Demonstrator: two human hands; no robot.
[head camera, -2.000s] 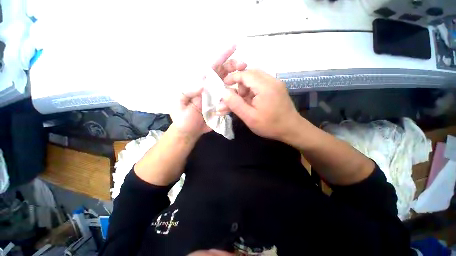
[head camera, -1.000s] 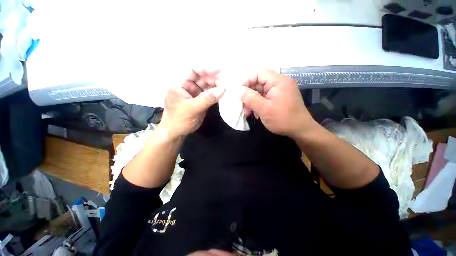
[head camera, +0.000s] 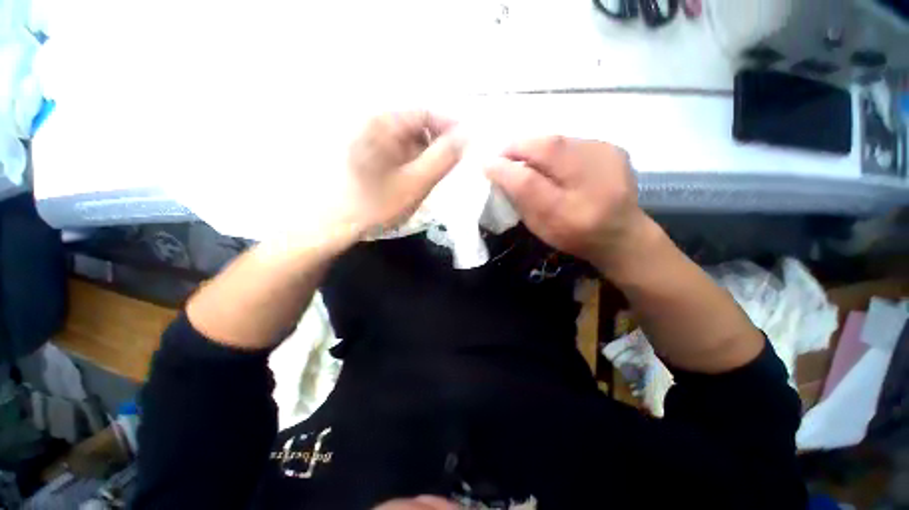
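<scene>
A small white fabric piece (head camera: 466, 214) hangs between my hands in front of my black top, at the front edge of the white table (head camera: 688, 125). My left hand (head camera: 404, 174) pinches its left side, fingers slightly blurred. My right hand (head camera: 568, 189) pinches its right side. The fabric's upper part is washed out by glare against the table, so its edge there cannot be made out.
A dark phone or flat pad (head camera: 792, 112) lies on the table at the right. Black scissor handles (head camera: 638, 10) show at the top edge. A grey ruler strip (head camera: 738, 191) runs along the table's front. White fabric heaps (head camera: 787, 309) lie below on both sides.
My hands have moved slightly apart, and more fabric shows between them, hanging lower. The view has shifted, so the scissor handles now show at the top.
</scene>
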